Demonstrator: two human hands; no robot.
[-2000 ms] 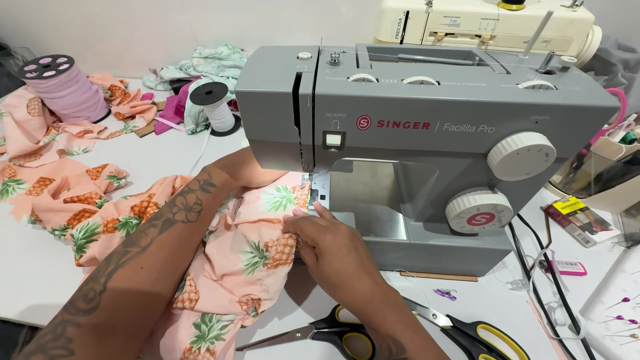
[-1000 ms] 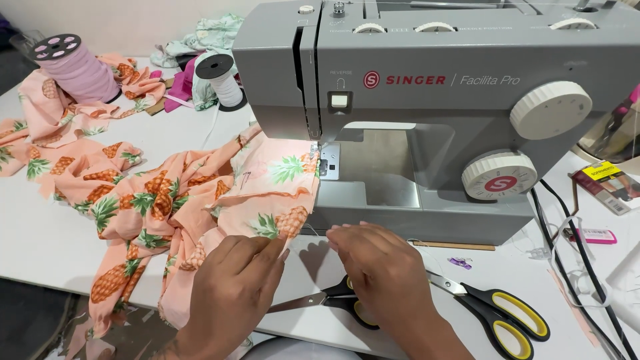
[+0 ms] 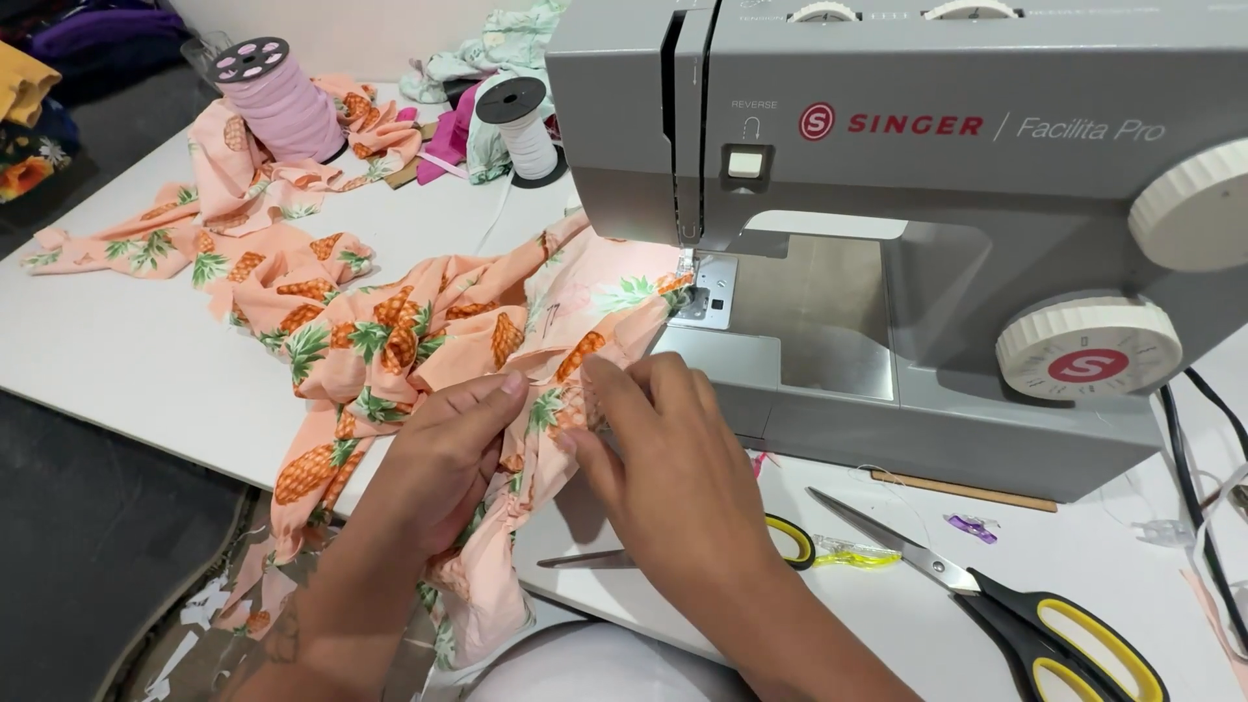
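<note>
Peach fabric with a pineapple print [image 3: 468,331] lies bunched on the table, one edge reaching the presser foot [image 3: 688,263] of a grey Singer sewing machine [image 3: 926,195]. Just in front of the machine, my left hand [image 3: 439,458] pinches a fold of this fabric between thumb and fingers. My right hand [image 3: 673,468] grips the same fold a little to the right, fingertips on the cloth. Part of the fabric hangs over the table's front edge below my hands. Whether the needle is down in the cloth cannot be told.
Black and yellow scissors [image 3: 985,585] lie at the right front; a second pair [image 3: 790,541] is partly under my right arm. A pink ribbon spool [image 3: 278,102] and a white elastic spool [image 3: 522,127] stand at the back. A purple clip [image 3: 971,527] and black cables [image 3: 1175,458] lie at right.
Both hands have come together on the fabric in front of the machine; a second ago the right hand was apart from it. The view has shifted left and closer.
</note>
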